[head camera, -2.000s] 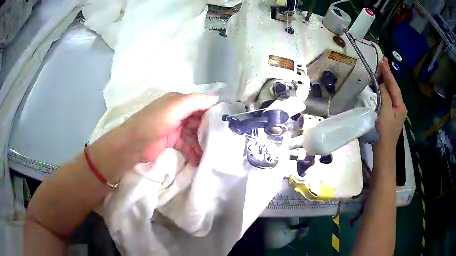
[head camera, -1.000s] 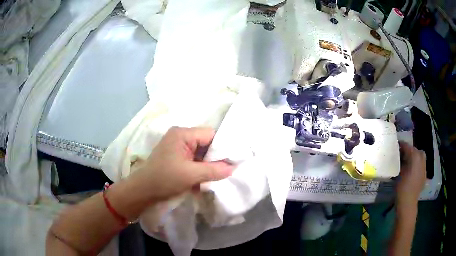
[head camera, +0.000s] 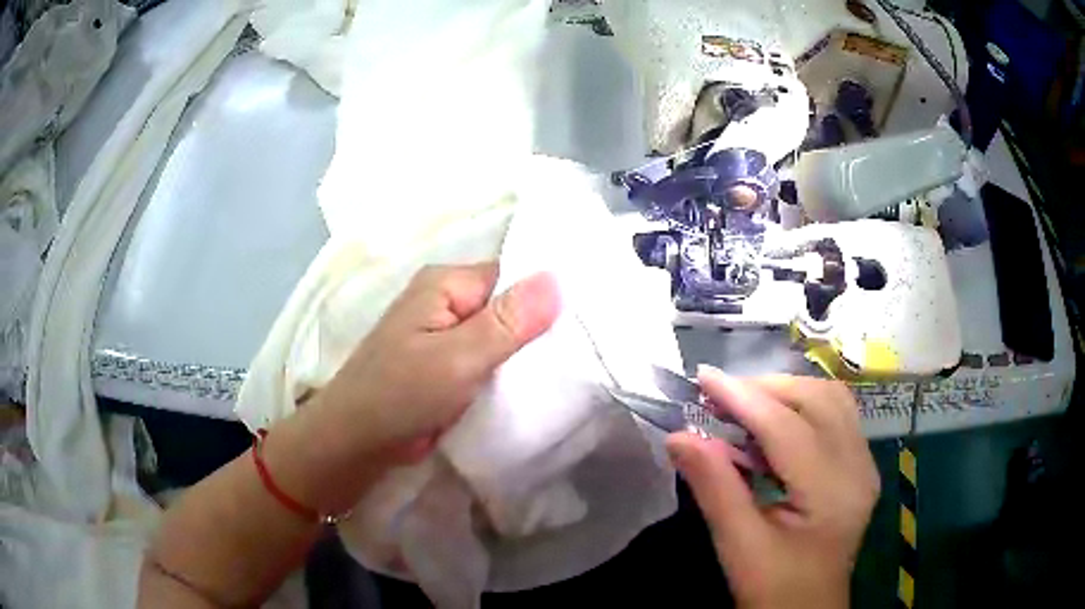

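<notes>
My left hand (head camera: 446,351) is closed on a white garment piece (head camera: 553,416), thumb on top, left of the needle area. The cloth hangs over the table's front edge and also spreads back across the table. My right hand (head camera: 779,476) holds small thread snips (head camera: 660,402), with two dark blades apart and pointing left. The blades are at the right part of the cloth, by a thin line on it. The presser foot and needle area (head camera: 720,256) is just behind, under bright light; no cloth shows under the foot.
The white sewing machine (head camera: 666,71) stands behind. A low white block (head camera: 904,297) with yellow tape (head camera: 875,355) is at right. A translucent lamp head (head camera: 880,173) hangs above it. A flat black rectangle (head camera: 1018,274) lies far right. More white cloth (head camera: 101,238) lies at left.
My right hand has come from the table's right side to the cloth and now holds the snips. My left hand first drew the cloth away from the needle area and still grips it.
</notes>
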